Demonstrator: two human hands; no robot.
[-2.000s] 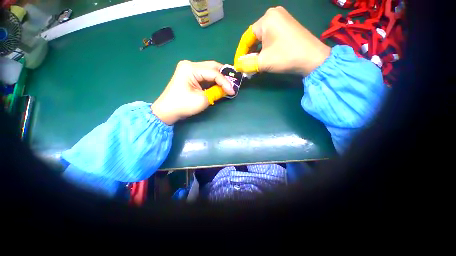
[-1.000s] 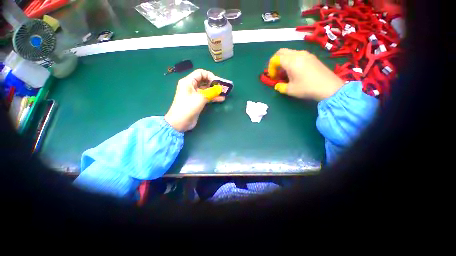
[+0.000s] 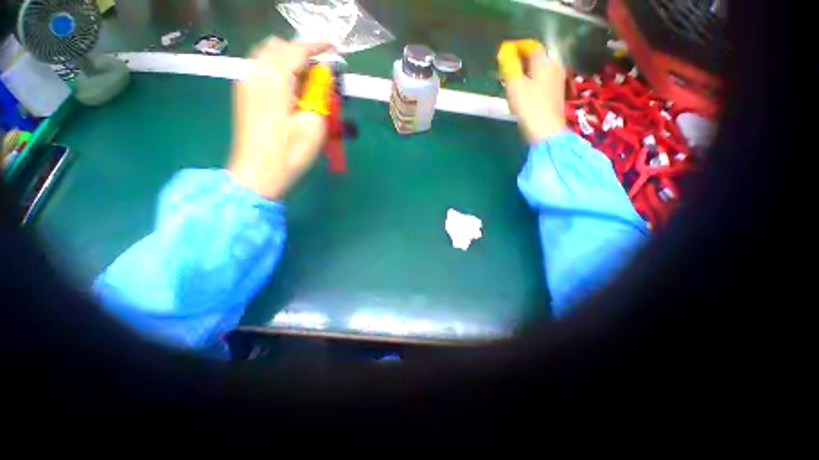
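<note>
My left hand, blurred, is raised at the left near the white strip. It holds a red spring clamp, whose handle hangs below the yellow-cotted thumb. A small dark edge at the clamp's upper end looks like the watch case, mostly hidden by the fingers. My right hand is beyond the strip at the right, its yellow-cotted fingers bent down; what is under the fingertips is hidden. A crumpled white tissue lies on the green mat.
A white bottle with its lid open stands by the strip. Red clamps are heaped at right, beneath a blurred dark and red shape. A clear bag, a small case, a fan and a phone are also there.
My left hand has moved left and up, and a red clamp is now in it. My right hand has let go of the red clamp and moved to the far side of the strip.
</note>
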